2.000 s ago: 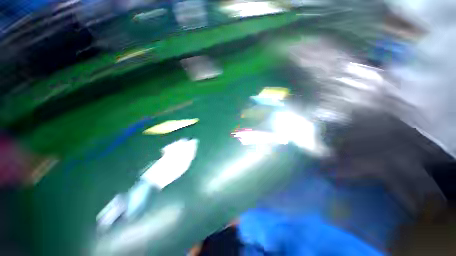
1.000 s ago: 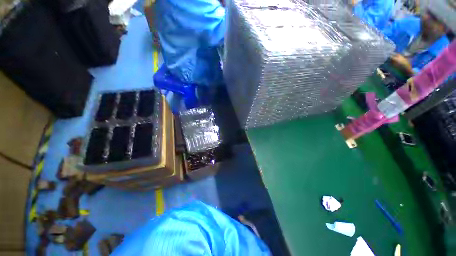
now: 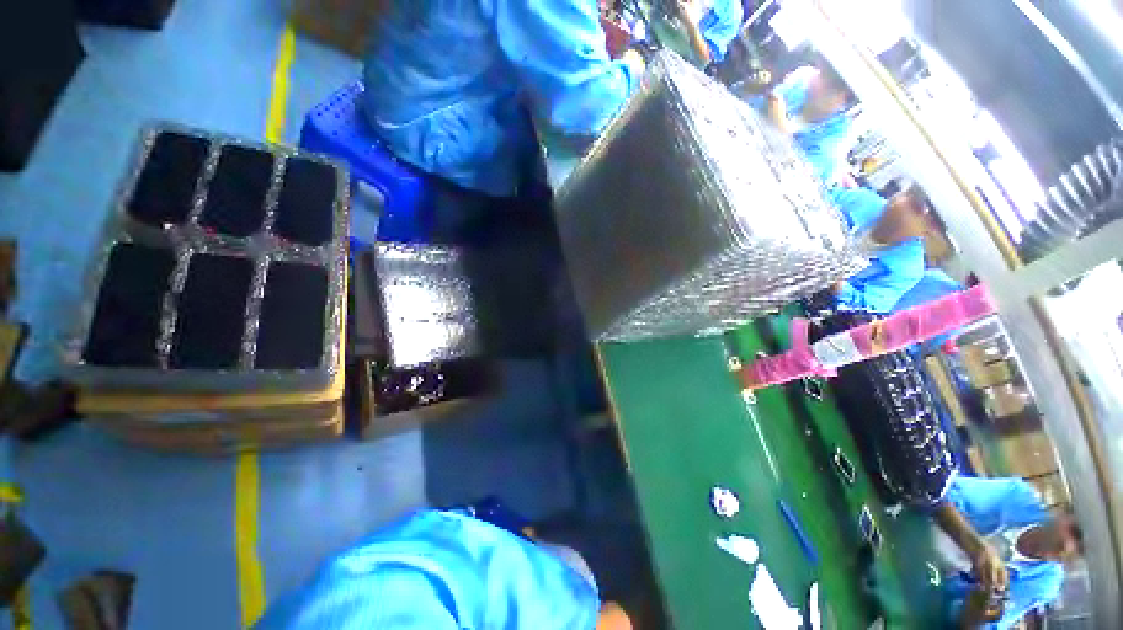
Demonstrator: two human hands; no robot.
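A blue sleeve crosses the bottom edge; a small bit of skin beside it, probably my left hand (image 3: pixel 612 615), is cut off by the edge, so its grip is hidden. My right hand is not in view. On the green bench (image 3: pixel 665 431) lie a crumpled white scrap (image 3: pixel 725 501), a pale strip (image 3: pixel 739 546), a larger white piece (image 3: pixel 773 599) and a thin dark blue stick (image 3: pixel 798 532). At left, a clear tray (image 3: pixel 176 302) holds several black rectangles in its pockets, on top of brown cartons (image 3: pixel 209 425).
A tall silvery stack of clear trays (image 3: pixel 665 246) stands on the bench's far end. Beyond are a pink-wrapped post (image 3: pixel 911 326), a belt with small devices (image 3: pixel 844 464) and black trays (image 3: pixel 899 425). Several people in blue smocks sit around. A blue stool (image 3: pixel 357 154) and an open carton (image 3: pixel 413 394) are at left.
The view has swung from the bench to the floor at left, then tilted up and further left. The tray stack, bench and scraps now show more of the line beyond.
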